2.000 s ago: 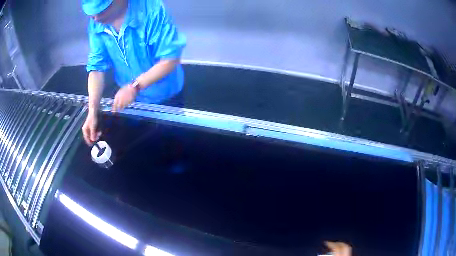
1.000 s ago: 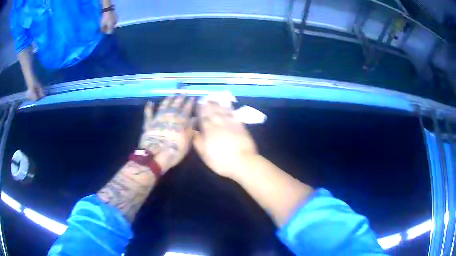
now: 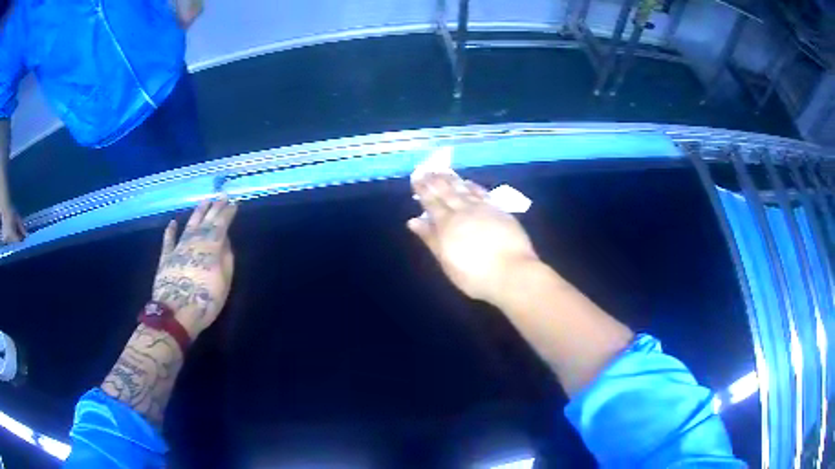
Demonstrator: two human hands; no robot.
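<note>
The large glossy black panel (image 3: 366, 339) lies flat in front of me. A light-blue edge strip (image 3: 568, 147) runs along its far border. My right hand (image 3: 476, 234) is bare and presses a crumpled white wipe (image 3: 513, 199) against the panel at the far edge; the wipe shows beyond my fingertips and beside them. My left hand (image 3: 194, 266) is bare, palm down on the panel with fingertips at the strip, holding nothing visible.
A white tape roll (image 3: 7, 357) lies on the panel, cut by the left picture edge. A person in blue workwear (image 3: 101, 69) stands across at the far left, a hand at the strip. Conveyor rollers (image 3: 797, 302) are at the right. Metal table legs stand behind.
Since one second ago, my right hand has slid right along the far edge with the wipe, away from my left hand. The view has shifted right. Two seconds ago my hands were not together at the strip.
</note>
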